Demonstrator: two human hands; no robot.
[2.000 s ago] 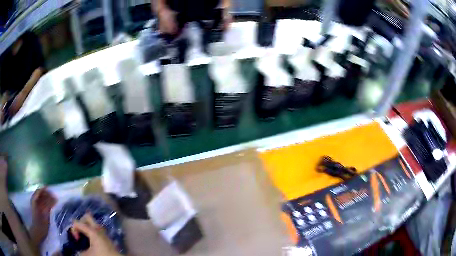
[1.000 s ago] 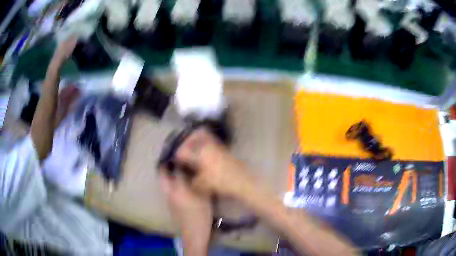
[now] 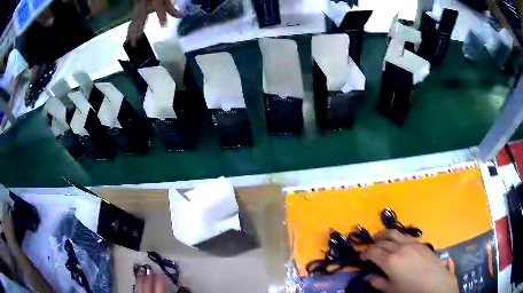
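Black tied charging cables [image 3: 338, 252] lie in a heap on the orange printed sheet [image 3: 447, 200], with one cable [image 3: 395, 220] just behind. My right hand [image 3: 410, 266] is over the heap, its fingers curled on the cables. My left hand [image 3: 153, 282] is cut off by the bottom edge, fingertips showing beside a black cable [image 3: 165, 264] on the brown cardboard sheet [image 3: 200, 269]; its grip is unclear. A black carton with white open flaps [image 3: 206, 212] stands behind on that sheet. Another black carton [image 3: 120, 225] is left of it.
A row of black cartons with raised white flaps [image 3: 229, 123] stands on the green belt [image 3: 252, 163]. A clear bag with dark contents [image 3: 86, 252] is at left. Another person's arm [image 3: 26, 263] is at lower left; another hand [image 3: 149, 17] is across the belt. A grey post [image 3: 504, 123] is at right.
My hands were together over the brown sheet and are now apart, the right one over the orange sheet. Several cables now lie there where one lay. The camera view has shifted.
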